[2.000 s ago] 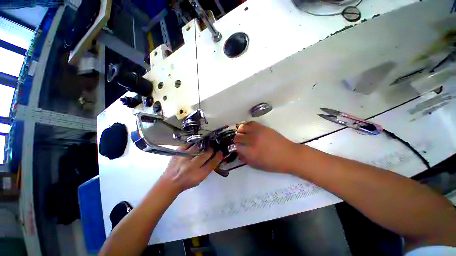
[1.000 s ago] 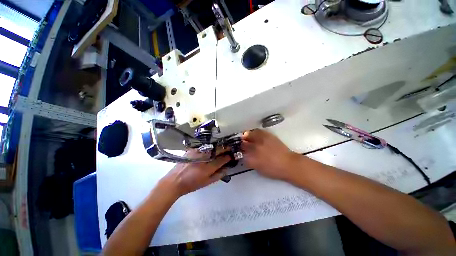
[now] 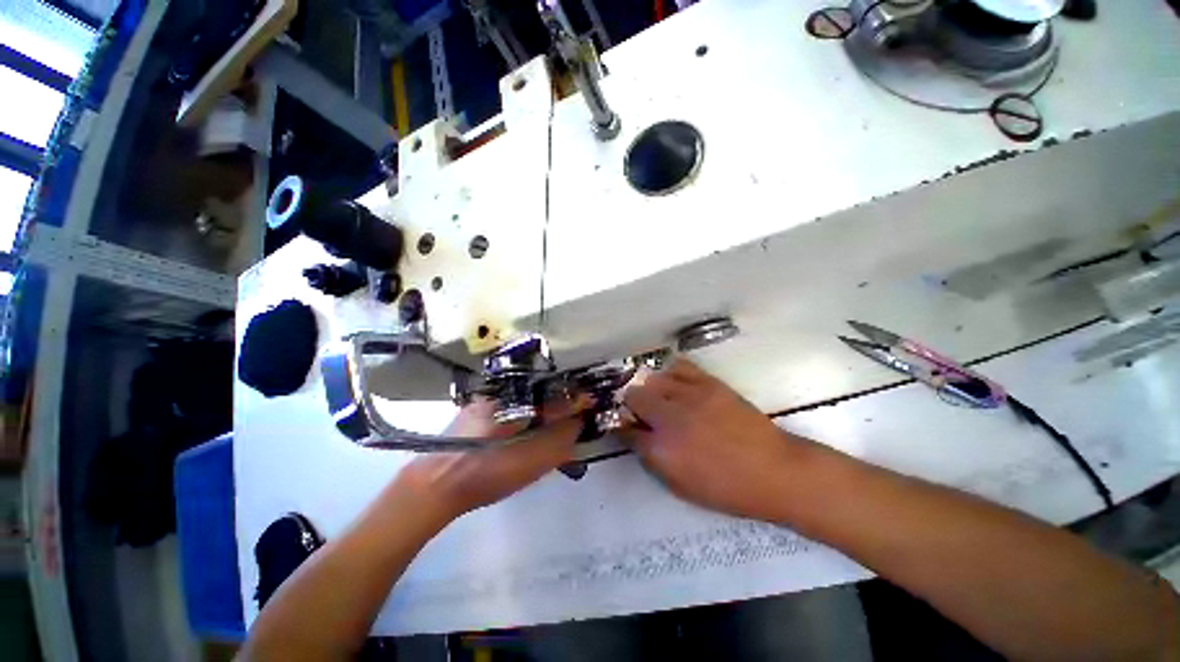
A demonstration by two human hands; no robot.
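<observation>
The off-white sewing machine head (image 3: 776, 194) crosses the view. A small black workpiece (image 3: 598, 420) lies under its metal foot parts, mostly hidden by fingers and machine parts. My left hand (image 3: 498, 453) reaches under the chrome guard (image 3: 347, 398), its fingers at the left side of the piece; the guard hides part of it. My right hand (image 3: 699, 433) holds the right side of the piece, fingertips bent close to the foot. A dark tip of the piece shows below the fingers.
A black rounded panel (image 3: 277, 348) and a black pouch (image 3: 286, 554) lie on the white table (image 3: 621, 569) at left. Thread snips (image 3: 925, 363) with a dark cord lie right of my right hand. A blue bin (image 3: 207, 537) stands beyond the table's left edge.
The camera view has shifted a little. Both hands stay at the foot; my left hand now reaches flatter under the guard, and less of the black piece shows.
</observation>
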